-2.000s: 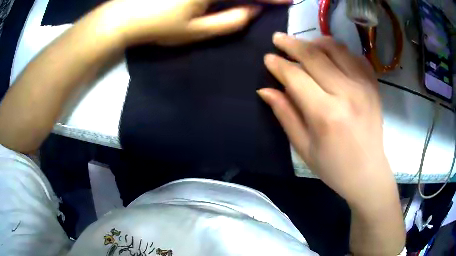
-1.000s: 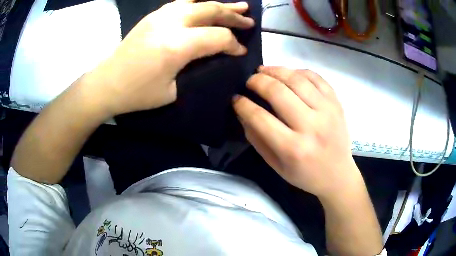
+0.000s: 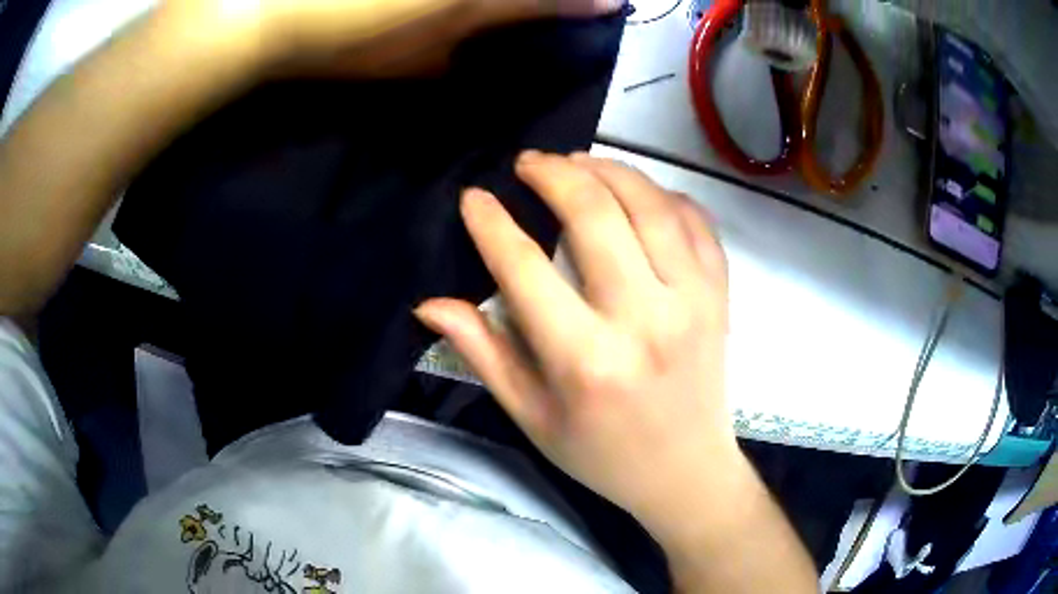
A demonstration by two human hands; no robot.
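A black cloth panel (image 3: 313, 221) lies on the white table and hangs over its front edge toward my lap, with a folded lower corner. My left hand (image 3: 464, 29) is at the top edge of the view, flat along the top of the cloth; its fingertips reach the cloth's upper right corner and it is partly cut off. My right hand (image 3: 615, 290) is at the cloth's right side, fingers spread, fingertips touching the cloth's edge; I cannot tell whether it pinches the cloth. The needle area is not visible.
Scissors with red and orange loop handles (image 3: 821, 116) lie at the upper right, by a ribbed pale cylinder (image 3: 780, 33). A smartphone (image 3: 970, 151) with a lit screen lies further right. A pale cord (image 3: 911, 418) loops over the table's front edge, which bears a measuring tape (image 3: 812, 436).
My left hand has moved up to the cloth's top. The cloth has swung and spread to the left, its lower corner hanging. My right hand's fingers have spread. The view has shifted.
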